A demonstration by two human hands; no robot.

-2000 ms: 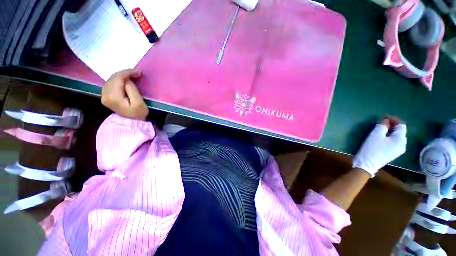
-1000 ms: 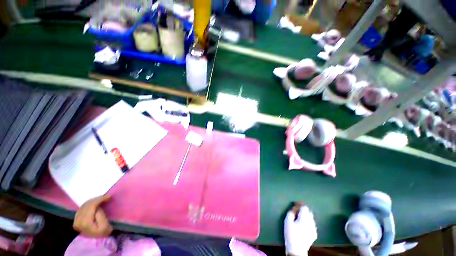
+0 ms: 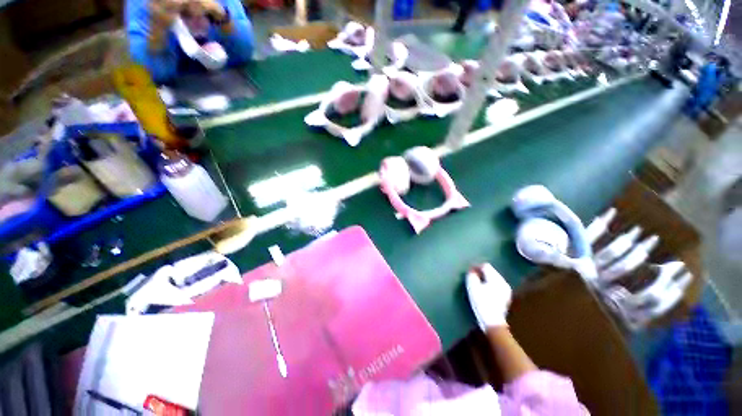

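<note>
My right hand [image 3: 490, 297], in a white half-finger glove, rests at the bench's front edge, right of the pink mat [image 3: 313, 292]. Its fingers are curled and I see nothing in them. My left hand is out of the picture. A thin stick with a white block end [image 3: 266, 290] lies on the mat. A white gridded sheet [image 3: 150, 357] lies on the mat's left, with a dark pen [image 3: 114, 402] and a red marker [image 3: 164, 406] cut off by the bottom edge. Pink headphones [image 3: 423, 215] lie beyond the mat. Blue-grey headphones [image 3: 543, 237] sit at the bench edge, right of my hand.
A blue parts tray [image 3: 106, 215] and a white bottle [image 3: 194, 188] stand at back left. Cat-ear headphones [image 3: 346, 114] line the far belt. A person in blue [image 3: 189, 41] holds something white opposite. An open carton [image 3: 561, 341] with white headphones stands below the bench, right.
The view has swung up and to the right, showing more of the line and the carton. My left hand has dropped out of the picture. My right hand stays at the bench edge.
</note>
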